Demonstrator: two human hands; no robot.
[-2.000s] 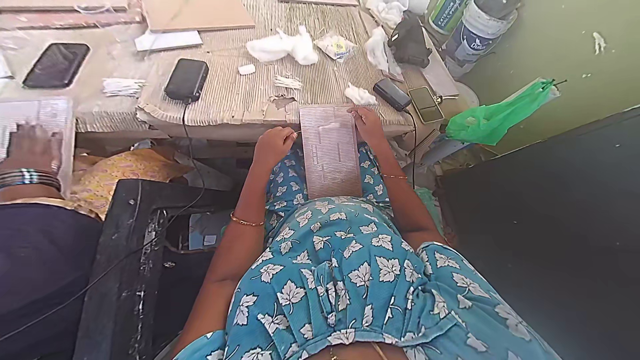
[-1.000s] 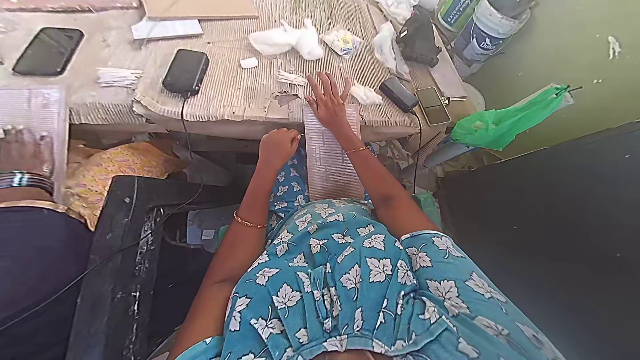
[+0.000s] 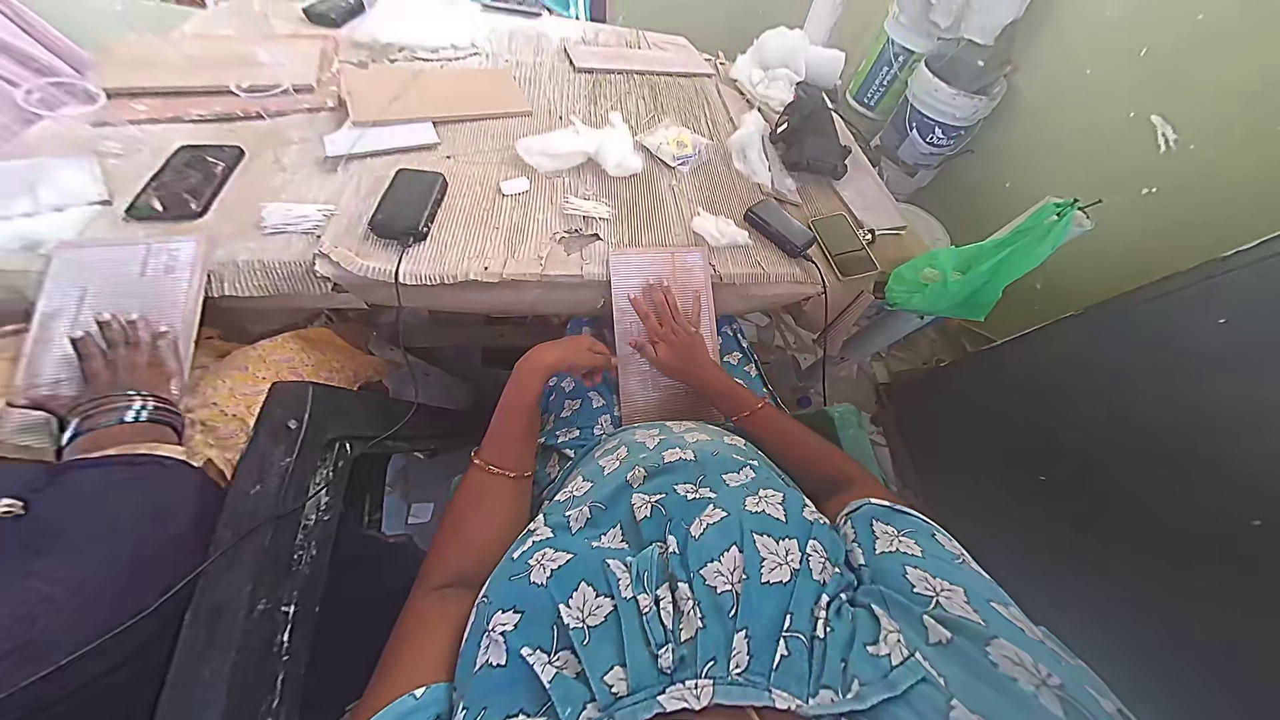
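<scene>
A ribbed rectangular board (image 3: 660,395) slopes from the table edge down to my lap. My right hand (image 3: 672,335) lies palm down on its upper half with the fingers spread. At the board's left edge is my left hand (image 3: 580,358), its fingers curled; whether they grip the edge cannot be told. Beyond the board, on the table, lie a bundle of small white sticks (image 3: 587,207), a white wad of cotton (image 3: 720,229) and a larger piece of cotton (image 3: 580,147).
Phones (image 3: 185,182), a black device (image 3: 407,205) with a cable, and boards (image 3: 435,94) lie on the corrugated table cover (image 3: 480,250). A co-worker's hand (image 3: 125,365) rests on another ribbed board (image 3: 110,290) at left. Paint buckets (image 3: 930,125) and a green bag (image 3: 985,265) are at right.
My right hand was at the board's top right corner two seconds ago, then over its top end; now it lies lower on the board. My left hand stays beside the left edge.
</scene>
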